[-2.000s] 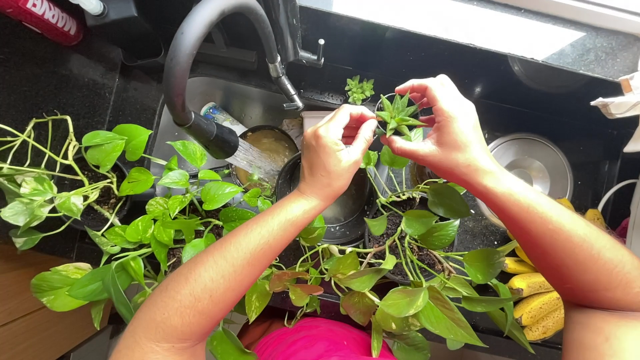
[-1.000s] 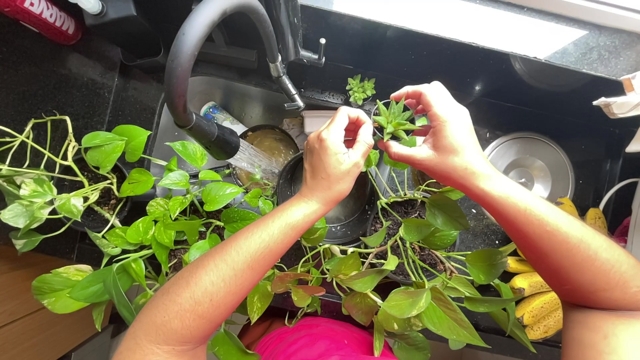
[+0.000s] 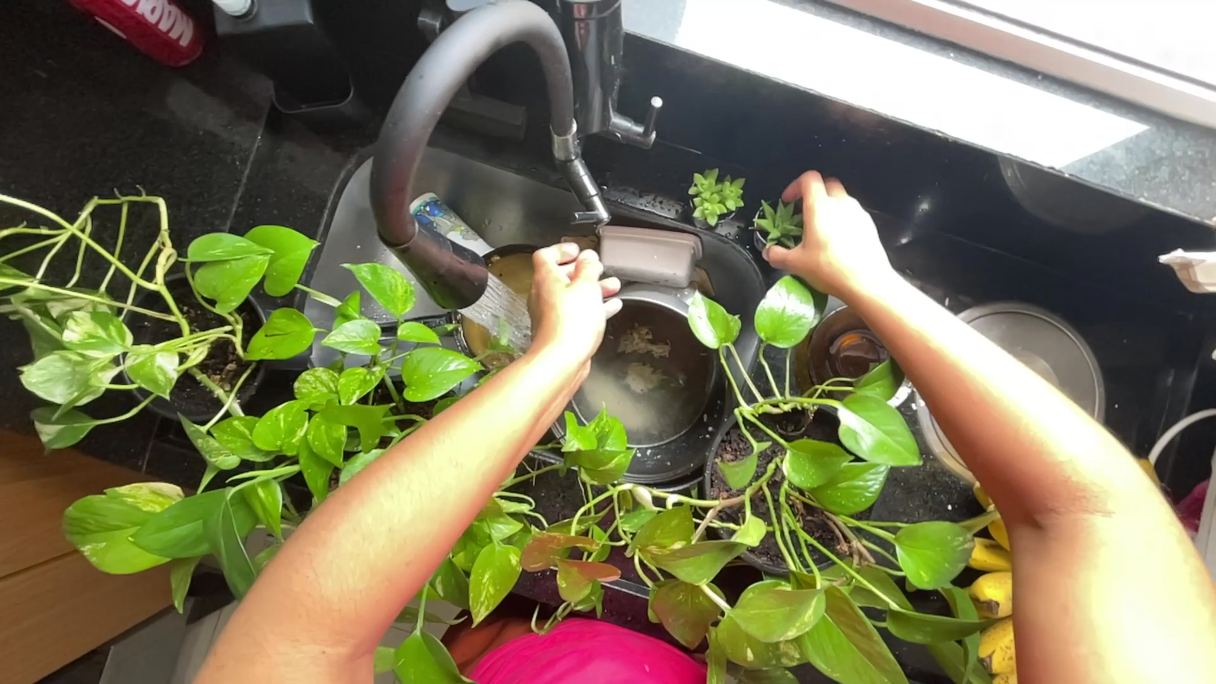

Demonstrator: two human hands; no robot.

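Note:
My right hand [image 3: 825,233] holds a small spiky succulent [image 3: 779,225] at the counter behind the sink, thumb and fingers around its right side. A second small succulent [image 3: 716,197] stands just left of it. My left hand [image 3: 573,299] is over the sink beside the running water, its fingers apart and holding nothing that I can see. Water [image 3: 502,312] sprays from the black faucet head [image 3: 448,271] into a pan [image 3: 513,271], partly hidden by my hand. A metal pot [image 3: 665,380] with cloudy water and pale bits sits in the sink.
Potted pothos plants with trailing leaves [image 3: 879,427] line the front edge; another pot [image 3: 195,356] is at the left. A plastic container [image 3: 650,255] lies in the sink. A round metal lid [image 3: 1040,356], a glass vessel [image 3: 845,347] and bananas [image 3: 996,594] are at the right.
My right hand has moved up and right with the succulent, beside the other one. My left hand has left the succulent and moved left to the water stream, its fingers spread.

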